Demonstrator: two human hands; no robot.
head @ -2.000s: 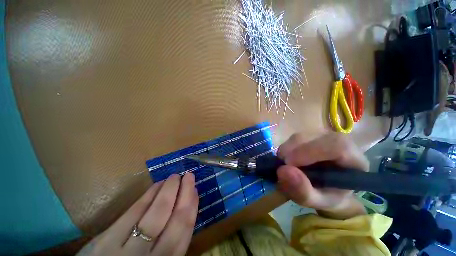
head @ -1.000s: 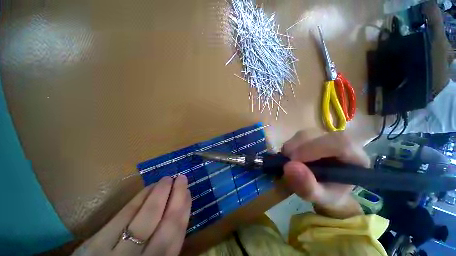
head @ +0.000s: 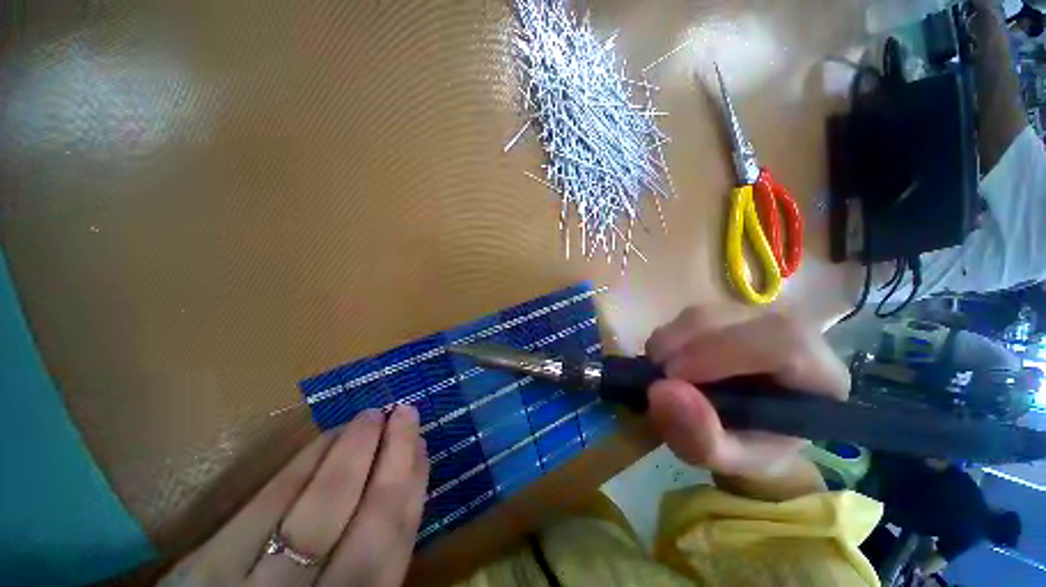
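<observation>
A blue solar cell string with silvery lines lies tilted on the brown tabletop. My left hand, with a ring, lies flat with its fingertips on the left part of the string, covering its lower left. My right hand holds a black-handled soldering iron. The iron's metal barrel points left and its tip is at the upper line of the string, near the middle. Whether the tip touches is hard to tell. A thin ribbon end sticks out past the string's left edge.
A heap of cut ribbon pieces lies at the top centre. Scissors with yellow and red handles lie right of it. A black box with cables stands further right, beside another person's white sleeve. A teal sheet is at far left.
The view has shifted, so things appear further left. The iron's tip has moved right along the upper line of the string. More of another person's white sleeve shows at right.
</observation>
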